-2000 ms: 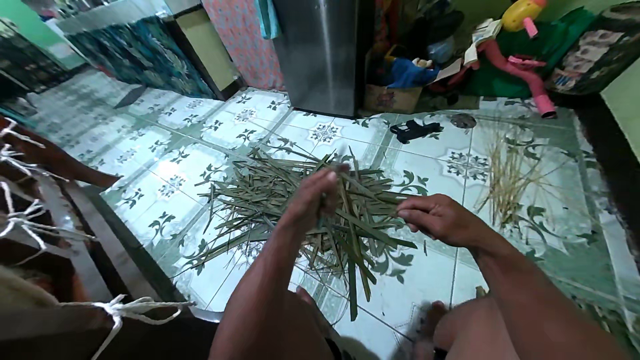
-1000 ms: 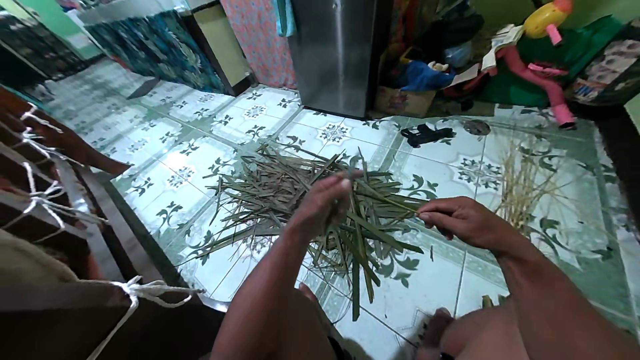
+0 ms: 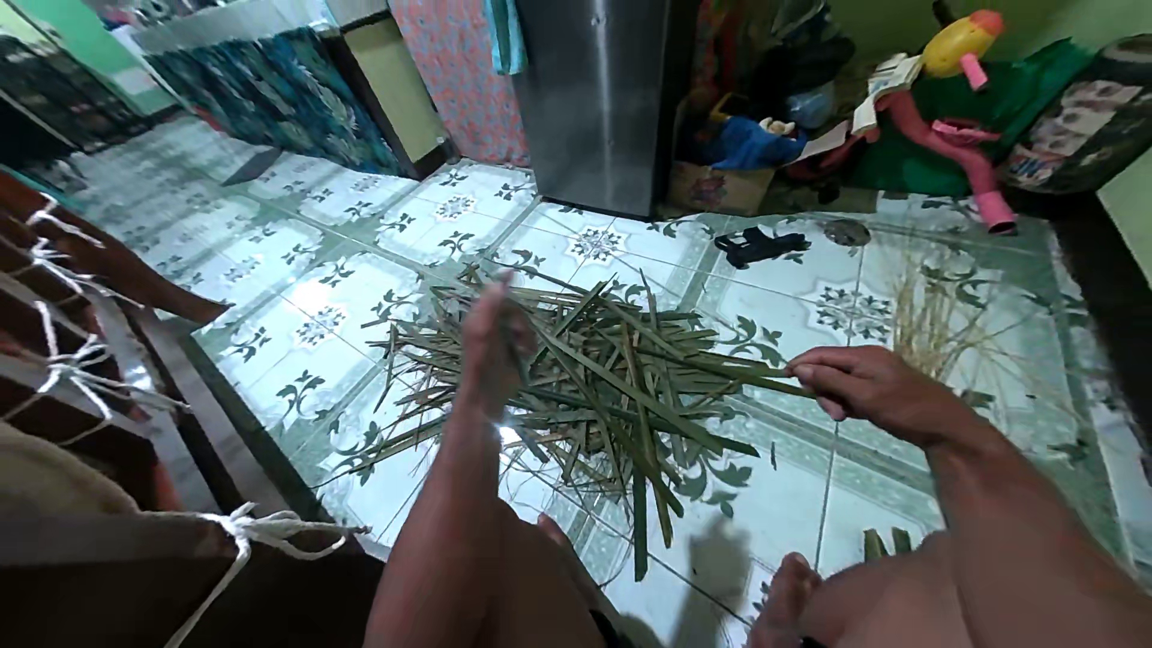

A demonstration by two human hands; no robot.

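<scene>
A loose pile of green-brown leaf strips [image 3: 621,387] lies on the tiled floor in front of me. My right hand [image 3: 846,382], at the pile's right side, pinches the ends of long green strips [image 3: 756,371] that reach leftward over the pile. Over the left part of the pile is my left hand [image 3: 495,337], blurred, its thumb side up; a dark narrow shape shows at its palm, but whether it holds something cannot be told. Thin pale fibres [image 3: 936,324] lie in a separate bunch on the floor to the right.
A wooden piece of furniture with knotted white cord [image 3: 243,531] borders the left. A grey refrigerator [image 3: 598,108] stands beyond the pile, beside a cardboard box [image 3: 720,186]. A black item [image 3: 760,245] lies on the tiles. My bare foot [image 3: 787,594] is near the bottom edge.
My left hand has moved left, from over the middle of the pile to its left part. My right hand stays at the right side, still pinching strip ends.
</scene>
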